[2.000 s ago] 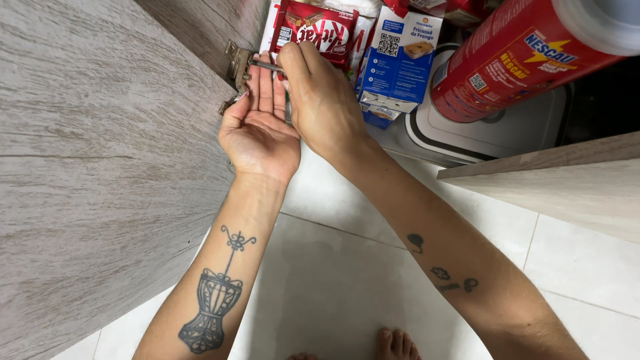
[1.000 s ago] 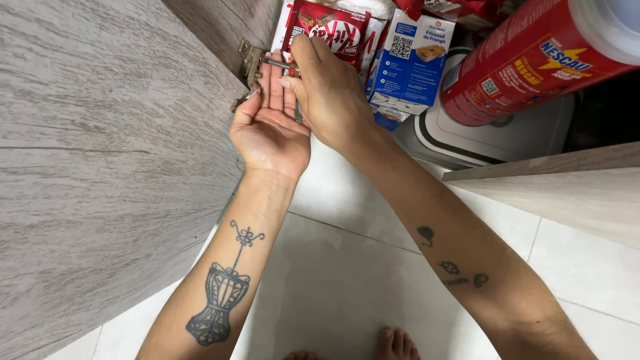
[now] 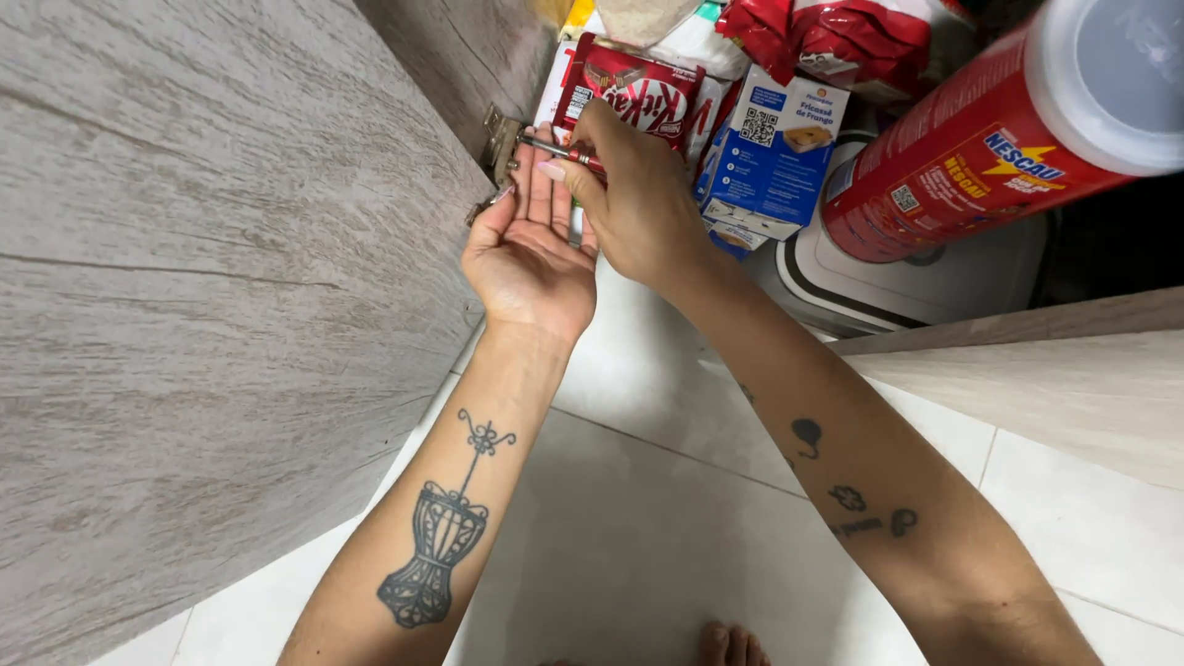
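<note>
My right hand (image 3: 634, 199) grips a screwdriver (image 3: 553, 148) by its red handle. The metal shaft points left, its tip at a metal cabinet hinge (image 3: 502, 143) fixed between the wood-grain door (image 3: 240, 277) and the cabinet side. My left hand (image 3: 536, 245) lies palm up just below the shaft, fingers stretched toward the hinge and its thumb near the hinge's lower part (image 3: 483, 205). No object shows on the open palm. Part of the screwdriver handle is hidden by my right fingers.
Behind my hands are a red KitKat pack (image 3: 638, 92), a blue and white food box (image 3: 772, 153) and red packets (image 3: 860, 42). A red Nescau canister (image 3: 980, 139) stands on a white-lidded container (image 3: 869, 277). Another wooden panel edge (image 3: 1017, 338) is at right, above the tiled floor (image 3: 629, 518).
</note>
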